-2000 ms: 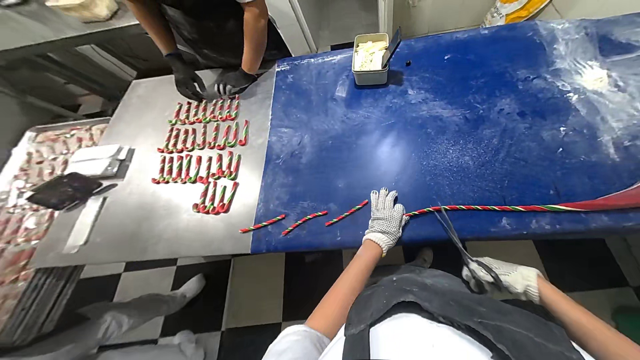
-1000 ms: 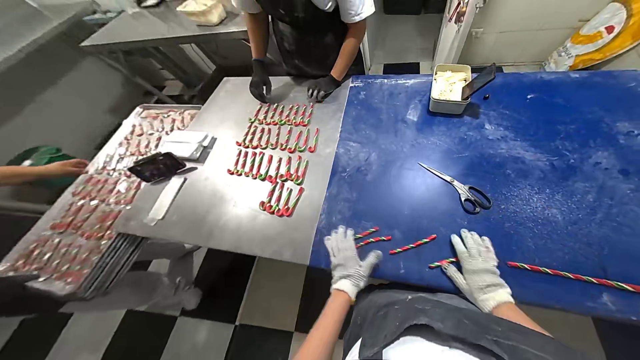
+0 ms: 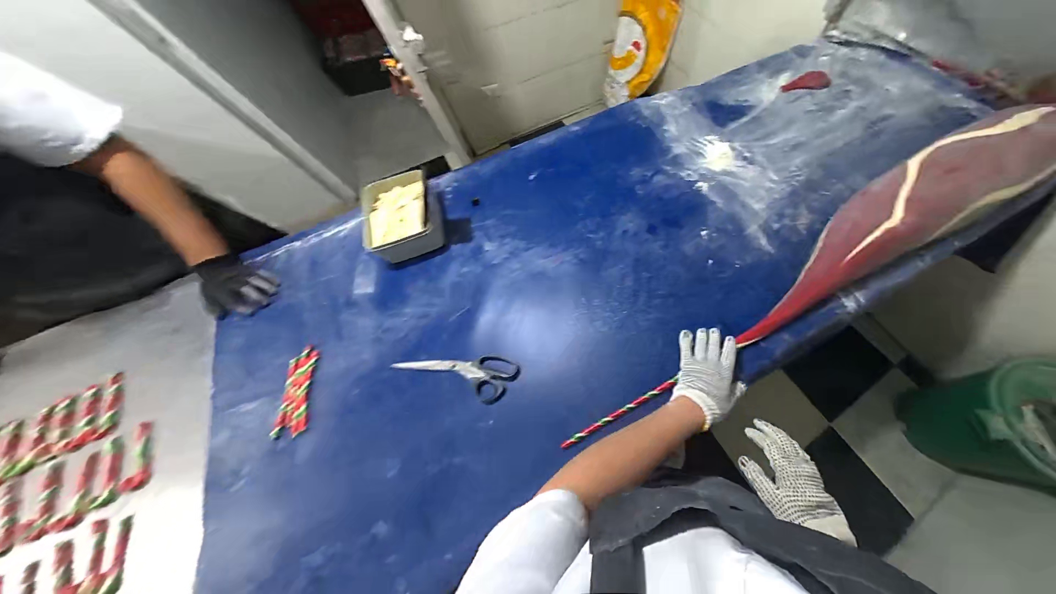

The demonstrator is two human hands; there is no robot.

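My left hand, in a white dotted glove, lies flat with fingers extended over a twisted red, green and white candy rope near the table's front edge. Just beyond its fingers the rope widens into a thick red candy mass with pale stripes. My right hand, gloved alike, hangs off the table's edge with its fingers apart and holds nothing. Scissors with black handles lie mid-table, left of my left hand. Farther left, several cut candy sticks lie bunched together.
A co-worker's black-gloved hand rests at the blue table's left corner. Hooked candy canes lie in rows on the metal table. A tub of pale pieces stands at the back edge. A green bin is at right.
The view has swung right. The scissors, in my right hand two seconds ago, lie on the table. The cut sticks, spread out earlier, are now bunched. My right hand has left the tabletop.
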